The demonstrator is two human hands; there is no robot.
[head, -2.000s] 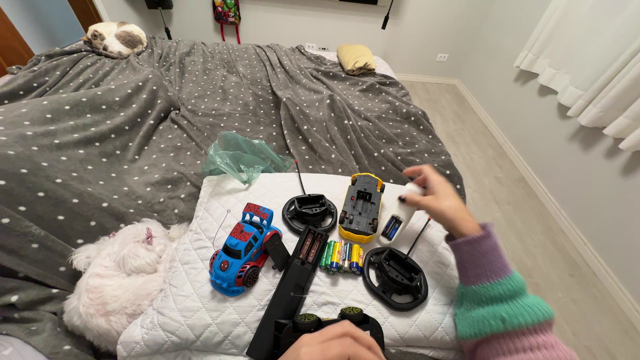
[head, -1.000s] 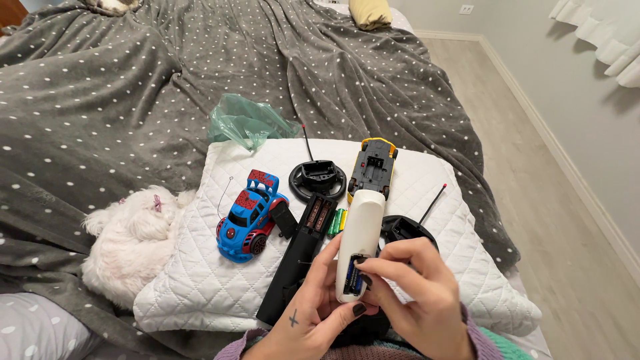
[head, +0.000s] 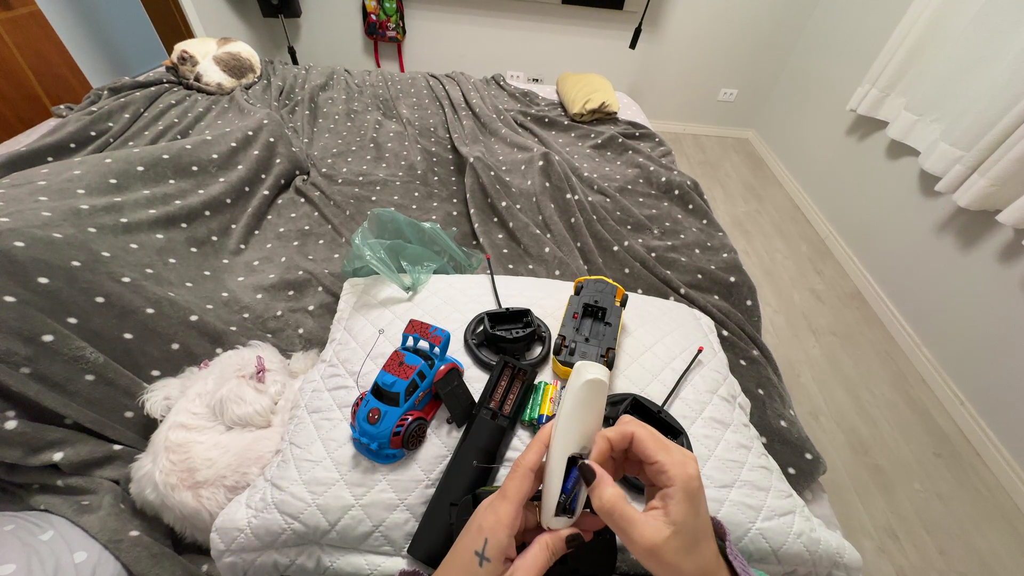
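My left hand (head: pixel 520 512) holds a white remote control (head: pixel 578 424), its battery compartment facing up. Blue batteries (head: pixel 570 490) sit in that compartment, and the fingertips of my right hand (head: pixel 652 488) touch them at its edge. Behind the remote, green and yellow batteries (head: pixel 542 402) lie on the white quilted pillow (head: pixel 304 472). To the left are a long black remote (head: pixel 472 464) with its compartment uncovered and a blue toy car (head: pixel 400 392). Beyond lie an upturned yellow toy car (head: pixel 592 324) and a black steering-wheel controller (head: pixel 507 336); another such controller (head: pixel 652 412) is partly hidden by my right hand.
A white fluffy dog (head: pixel 216 436) lies left of the pillow. A green plastic bag (head: pixel 404 248) rests at its far edge. A cat (head: pixel 214 64) is curled up on the grey dotted blanket (head: pixel 384 160), and a yellow cushion (head: pixel 588 96) lies at the bed's far end.
Two seconds ago my right hand was raised over the right side of the pillow; now it is at the white remote's compartment, with my left hand around the remote. The view tilted down, then back up.
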